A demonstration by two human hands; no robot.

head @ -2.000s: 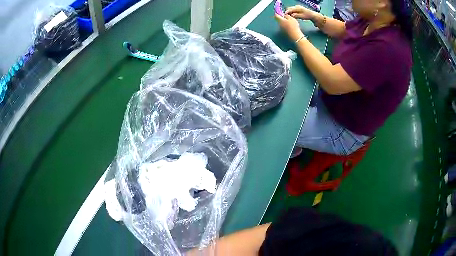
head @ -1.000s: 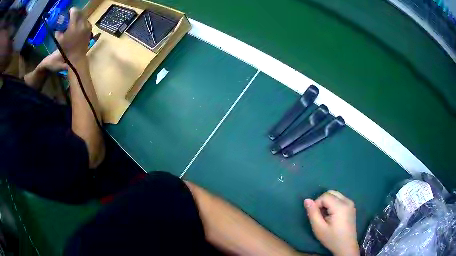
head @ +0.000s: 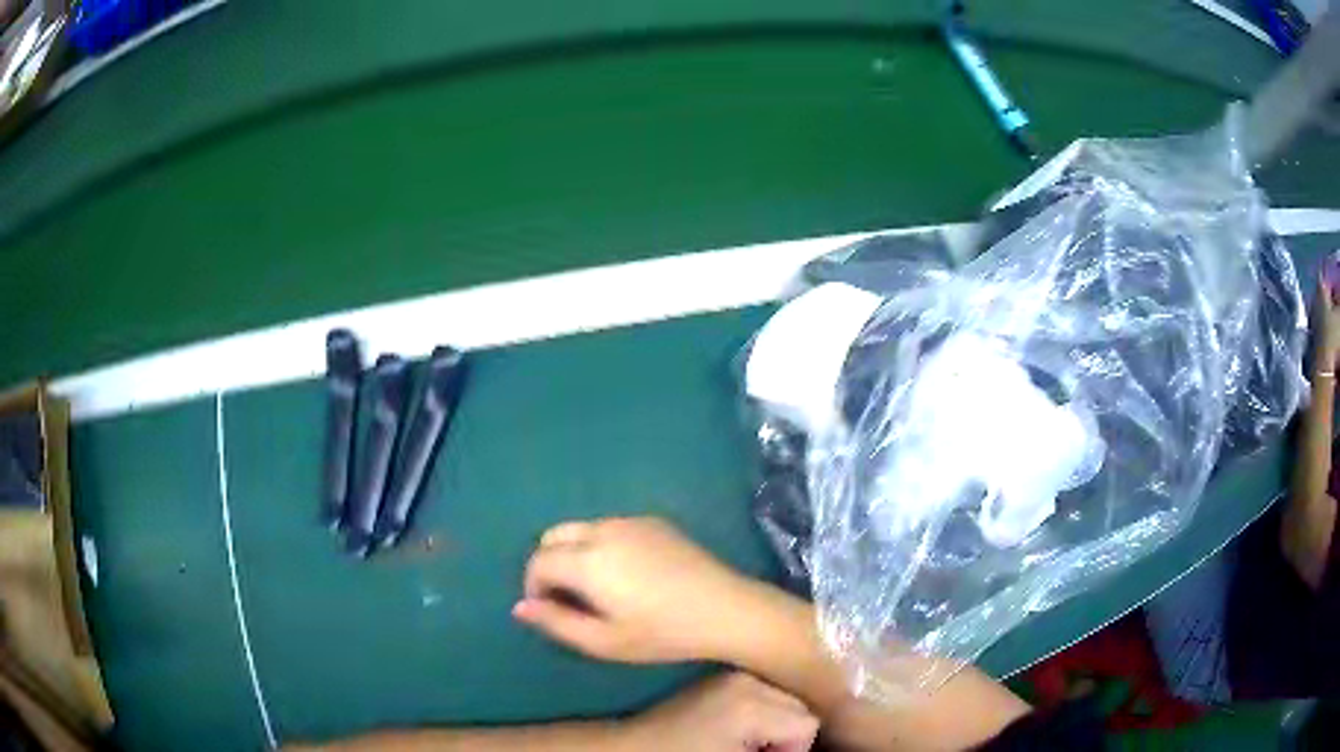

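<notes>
Three black handle shells (head: 385,453) lie side by side on the green bench, wider bent ends toward the white strip. A large clear plastic bag (head: 1161,353) stands at the right with dark parts in it. A white crumpled liner (head: 985,441) and a white label (head: 805,353) show at the bag. My right hand (head: 625,591) is over the bench between shells and bag, fingers curled, nothing visible in it. My left hand (head: 742,716) is curled beside my right forearm at the bottom edge, its palm hidden; nothing shows in it.
A teal-and-black handle (head: 988,81) lies on the darker green belt beyond the white strip (head: 617,301). A cardboard tray (head: 66,588) is cut off at the left edge. A neighbour's arm (head: 1308,485) and a red stool (head: 1117,676) show at the right.
The view has swung from the right-hand bag to the left, then partly back. My left hand has come into view by my right forearm. The three shells still lie together.
</notes>
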